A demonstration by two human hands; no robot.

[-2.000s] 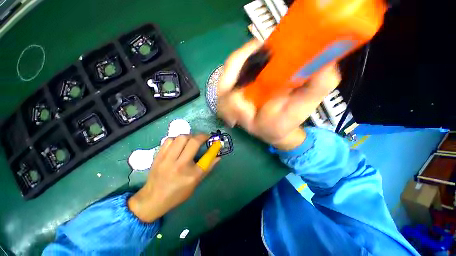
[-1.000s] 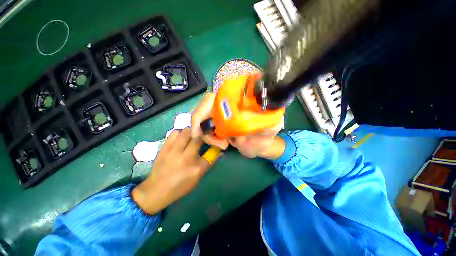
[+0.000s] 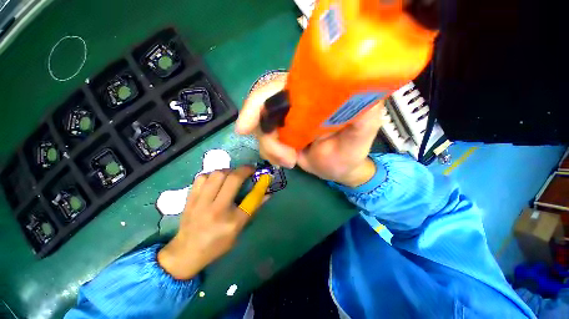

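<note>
My left hand, with a yellow finger cot on one finger, presses a small black module on the green mat. The fingers cover its left part. My right hand grips an orange electric screwdriver up and to the right of the module. Its black trigger shows near the fingers; its tip is hidden. A round screw dish is partly hidden behind the right hand. A black foam tray at the left holds several modules in its pockets.
White slotted racks stand right of the screwdriver, with a black cable beside them. White worn patches and a drawn circle mark the mat. A cardboard box is beyond the bench at right.
My right hand has lifted the screwdriver up and right, off the module. The module now shows under my left fingers. The tray appears shifted slightly left in view.
</note>
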